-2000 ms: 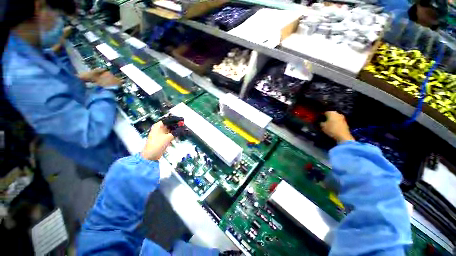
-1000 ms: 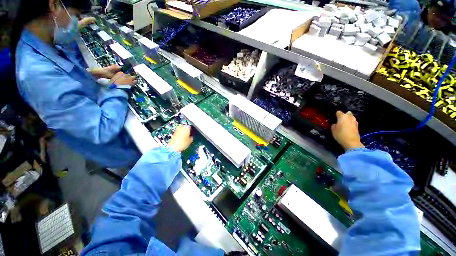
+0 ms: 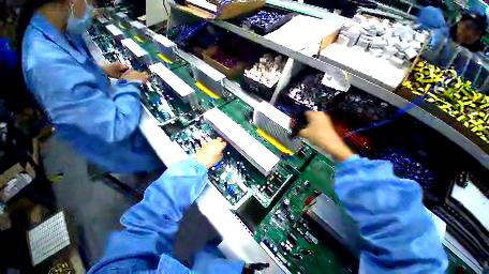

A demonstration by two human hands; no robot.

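A green circuit board (image 3: 185, 134) lies in a row of boards in front of me, with a long white heatsink (image 3: 241, 140) along its middle and a finned heatsink (image 3: 274, 126) with a yellow strip at its far side. My left hand (image 3: 210, 153) is low over the board's near half, beside the long heatsink; whether its fingers hold anything cannot be told. My right hand (image 3: 317, 131) is raised beside the finned heatsink, its fingers closed on a dark component (image 3: 297, 123), slightly blurred.
Open bins of metallic-looking parts (image 3: 313, 91), red parts (image 3: 360, 140) and cream parts (image 3: 265, 70) stand under the shelf. White blocks (image 3: 383, 37) and yellow-and-black components (image 3: 450, 96) lie above. A blue cord (image 3: 394, 116) hangs in front. A person in blue (image 3: 80, 96) works at left.
My right hand has moved left from the bins towards the finned heatsink, now with a dark component. My left hand, which held a dark component two seconds ago, is now low over the board.
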